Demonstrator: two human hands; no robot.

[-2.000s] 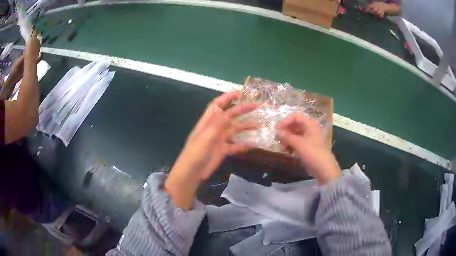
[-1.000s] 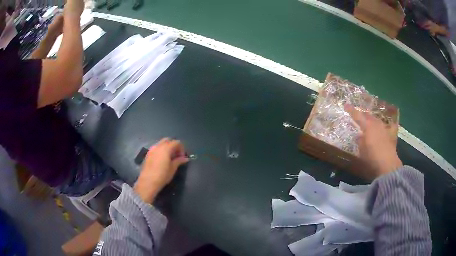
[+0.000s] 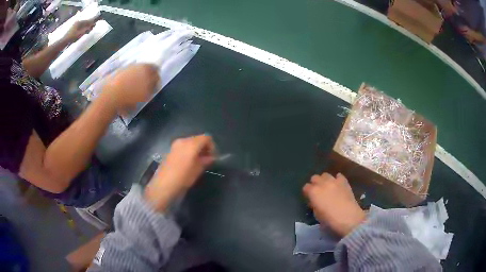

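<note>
My left hand (image 3: pixel 184 164) is over the dark bench left of centre, with thumb and forefinger pinched on a small clear piece (image 3: pixel 224 157), blurred. My right hand (image 3: pixel 334 204) is above the near pile of white sleeves (image 3: pixel 314 238), fingers curled down; whether it grips a sleeve cannot be told. The open parts carton (image 3: pixel 388 141), full of glittering clear pieces, stands just beyond and to the right of my right hand, at the white strip. Another clear piece (image 3: pixel 254 172) lies on the bench between my hands.
A person at the left has a blurred hand (image 3: pixel 128 87) over a fanned pile of white sleeves (image 3: pixel 173 64). The green belt (image 3: pixel 277 42) runs behind the white strip (image 3: pixel 266 65). A brown carton (image 3: pixel 415 18) and another person's hands are across the belt.
My right hand has left the carton and come down toward the sleeves. My left hand has moved slightly right. The neighbour's hand has reached over the left pile.
</note>
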